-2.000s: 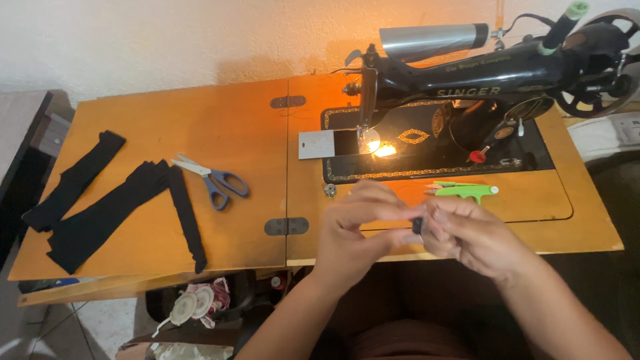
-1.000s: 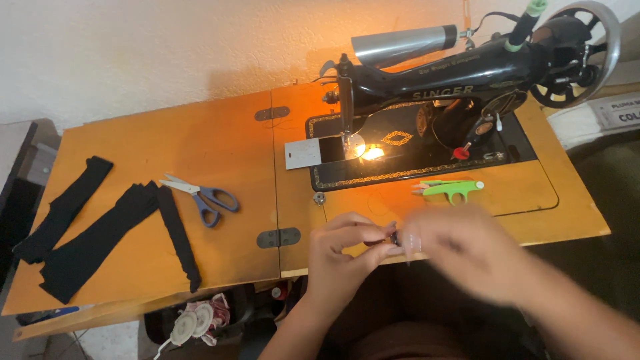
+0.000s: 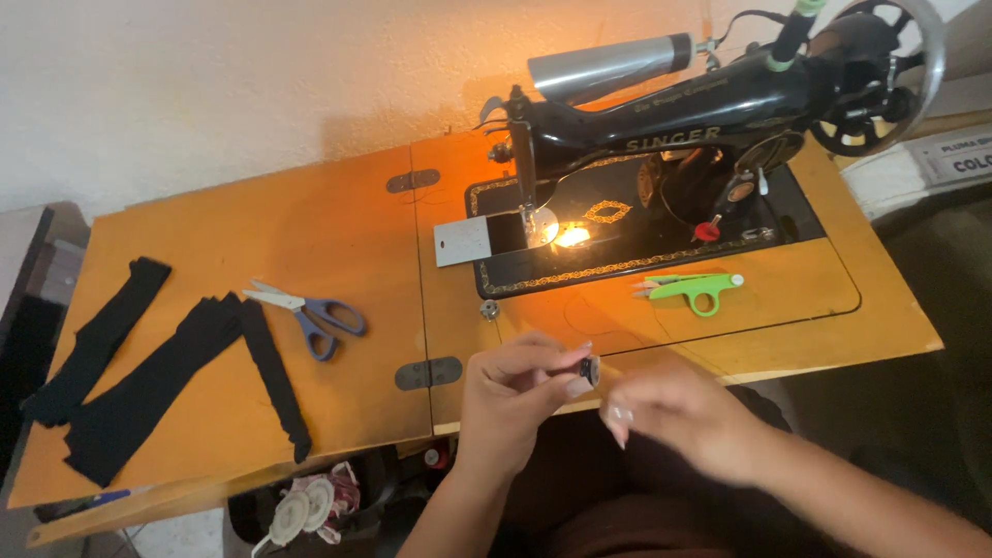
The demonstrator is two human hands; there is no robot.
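Observation:
Between the thumb and forefinger of my left hand (image 3: 515,391) is a small bobbin (image 3: 590,371) with dark thread, held over the table's front edge. Just right of it, my right hand (image 3: 682,415) is blurred, its fingers curled; whether it pinches a thread cannot be made out. A small round metal part, perhaps a bobbin case (image 3: 489,310), lies on the table beyond my left hand. Behind both hands stands a black Singer sewing machine (image 3: 666,116), its lamp lit and its slide plate (image 3: 462,241) drawn out to the left. Green thread snips (image 3: 694,291) rest in front of the machine bed.
Scissors with blue-grey handles (image 3: 316,314) lie part-way apart on the wooden table's left leaf (image 3: 349,232). Left of them are several black fabric pieces (image 3: 155,380). Metal hinges (image 3: 428,373) join the leaf to the machine table. Below the front edge, a dark container holds white and reddish items (image 3: 302,508).
My right hand has come away from the bobbin, moving a little to its right; two seconds ago both hands were together at it. My left hand keeps its pinch. The view has shifted somewhat.

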